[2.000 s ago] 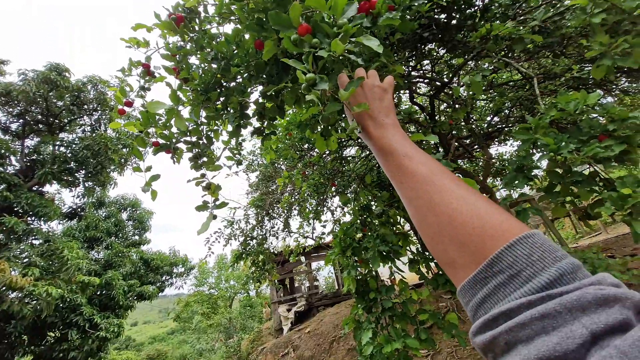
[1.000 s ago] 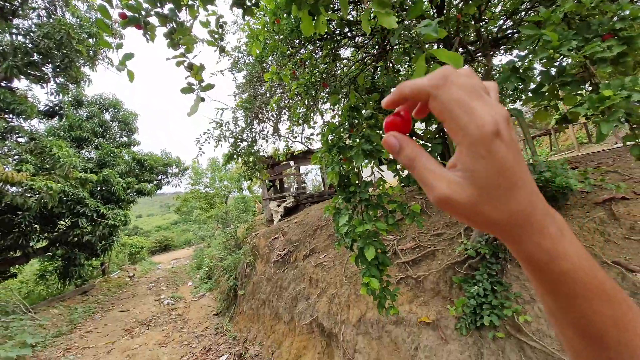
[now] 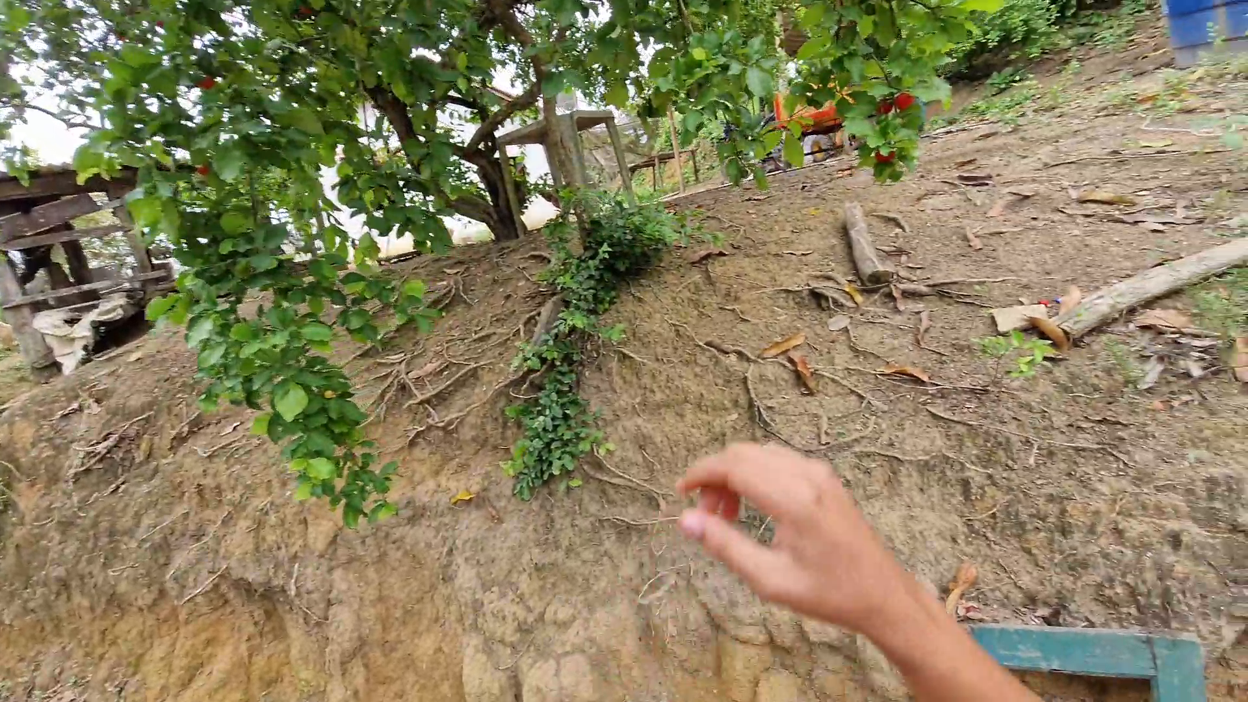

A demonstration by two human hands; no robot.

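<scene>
My right hand (image 3: 804, 546) reaches in from the bottom right, in front of the earth bank. Its thumb and bent fingers close around a small red fruit (image 3: 720, 502), which is blurred and mostly hidden by the fingers. A leafy branch (image 3: 292, 400) hangs over the bank to the left of the hand. More red fruits (image 3: 903, 101) show among leaves at the upper right, well above the hand. My left hand is out of view.
Roots and dry leaves cover the sloping bank (image 3: 604, 575). A teal wooden frame (image 3: 1063, 651) stands at the bottom right, near my forearm. Cut logs (image 3: 1150, 288) lie upslope. A weathered plank structure (image 3: 68, 234) stands at the left, and a blue container (image 3: 1206, 29) at the top right.
My right hand was up among the leaves, then came away with a red fruit between thumb and fingers; now it is lower, before the bank. The view has swung right and down.
</scene>
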